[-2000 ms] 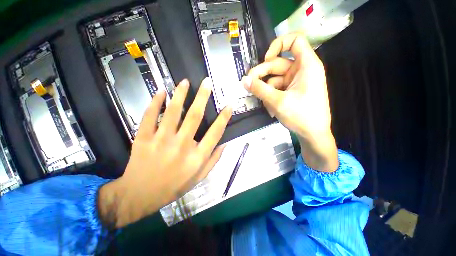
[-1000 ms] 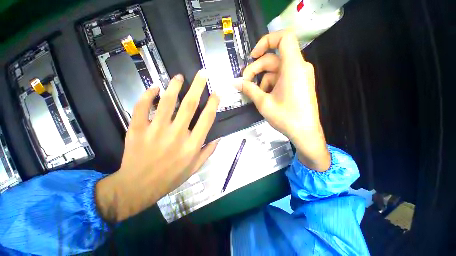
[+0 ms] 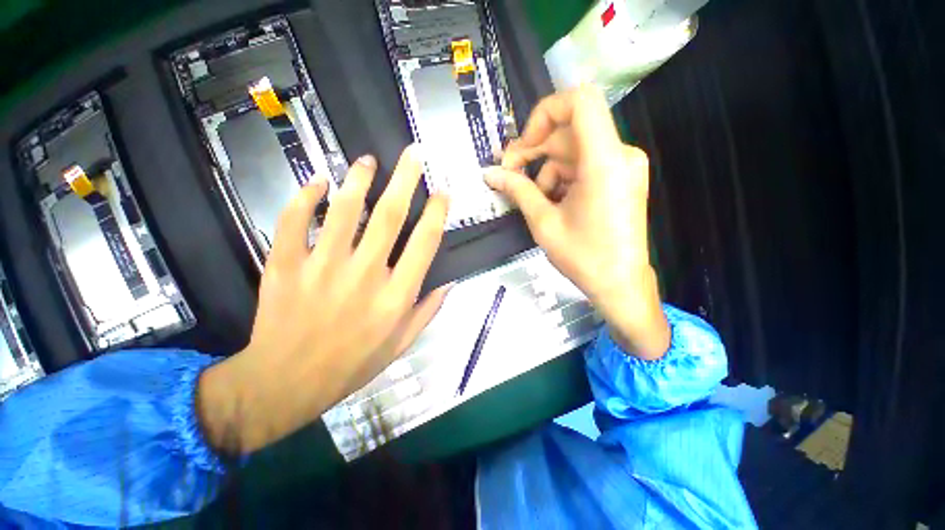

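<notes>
Several phone units sit in slots of the black foam tray. My right hand is at the lower right edge of the rightmost phone unit, thumb and index finger pinched together; whether something tiny is between them cannot be told. My left hand is palm down, fingers spread and empty, with fingertips over the tray between the middle phone unit and the rightmost one. The black tweezers lie on the white label sheet below the tray.
Another phone unit is at the left, and part of one more shows at the left edge. A white wrapped post with a red mark stands behind the tray at the upper right. Dark ribbed stacks fill the right side. The green bench edge is in front.
My right hand has moved a little left and its pinched fingertips are at the rightmost unit's lower edge. The whole view has shifted slightly. My left hand stays spread.
</notes>
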